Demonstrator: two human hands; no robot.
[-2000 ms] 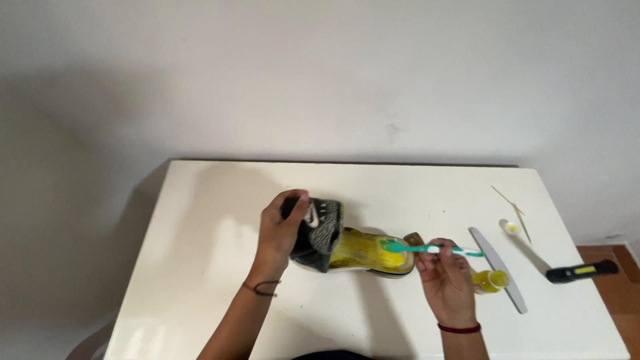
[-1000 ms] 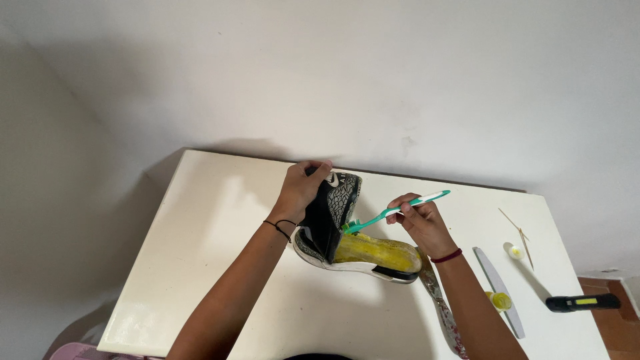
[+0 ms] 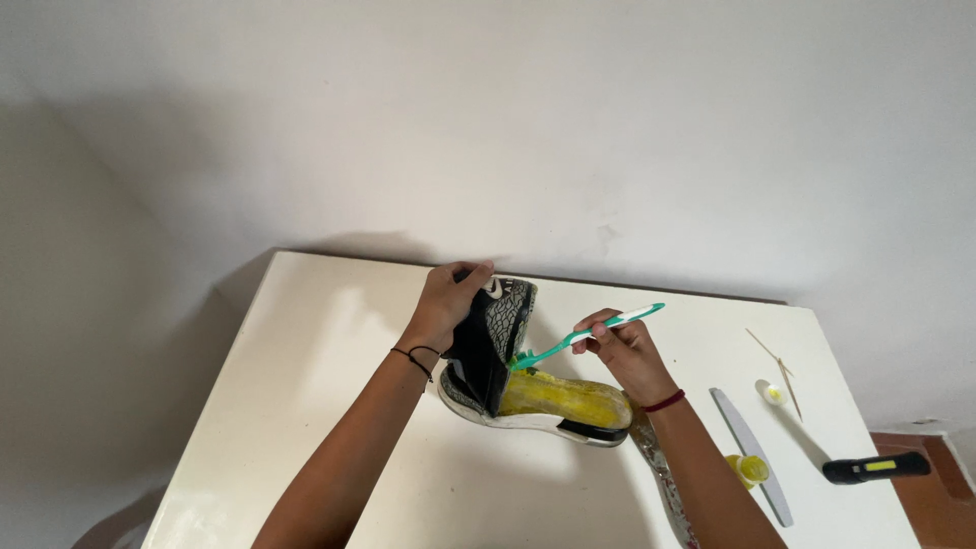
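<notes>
My left hand [image 3: 450,305] grips the heel part of a black sneaker upper [image 3: 488,343] with grey crackle-pattern trim, folding it up from the sole. The toe end stays joined at the left. The exposed midsole [image 3: 568,399] is coated in yellow, with a white and black sidewall. In my right hand [image 3: 621,354] is a green and white toothbrush [image 3: 579,335], held by its handle. Its bristles touch the yellow surface where the lifted upper meets the sole. Green residue lies just by the bristles.
Right of my right forearm are a small bottle of yellow liquid [image 3: 753,470], a grey nail file [image 3: 751,454], a small white cap [image 3: 773,393], thin wooden sticks [image 3: 789,387] and a black flashlight [image 3: 877,467]. A mottled strip [image 3: 662,476] lies partly under my right arm. A wall borders the table [image 3: 305,457].
The toothbrush has moved from the heel end of the yellow surface, two seconds ago, to near the fold of the upper. The sneaker has turned and the upper is raised more upright.
</notes>
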